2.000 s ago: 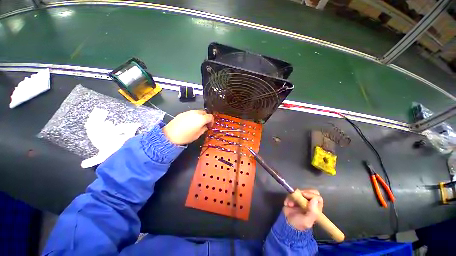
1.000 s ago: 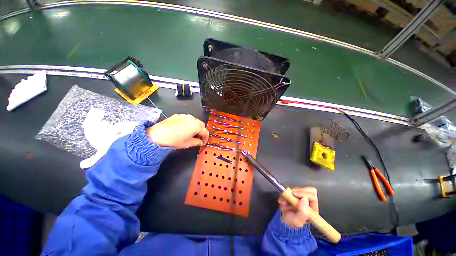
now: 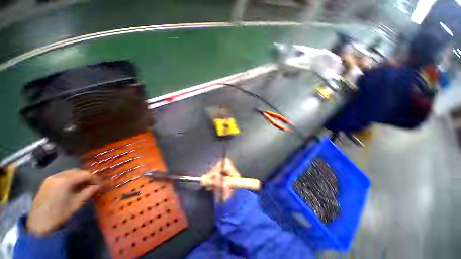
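Observation:
The orange-red perforated jig (image 3: 144,215) lies in front of me, with rows of thin shiny components across its upper half and a small dark piece below them. My right hand (image 3: 221,178) grips the pale wooden handle of the soldering iron (image 3: 242,183). The iron's metal shaft points left and its tip is over the jig near the lowest component row. My left hand (image 3: 63,197) is at the jig's left edge, fingers bent together. The view is blurred, and I cannot tell whether it holds solder wire.
The black fan (image 3: 86,109) stands behind the jig. The yellow sponge block (image 3: 226,126) and orange-handled pliers (image 3: 276,121) lie to the right. A blue crate (image 3: 354,202) holds many thin dark pieces. A person in dark clothing (image 3: 389,96) is at the upper right.
The view has swung to the right, so the jig and fan appear further left, and the crate and person now show. The spool has mostly left the picture. My right hand still holds the iron.

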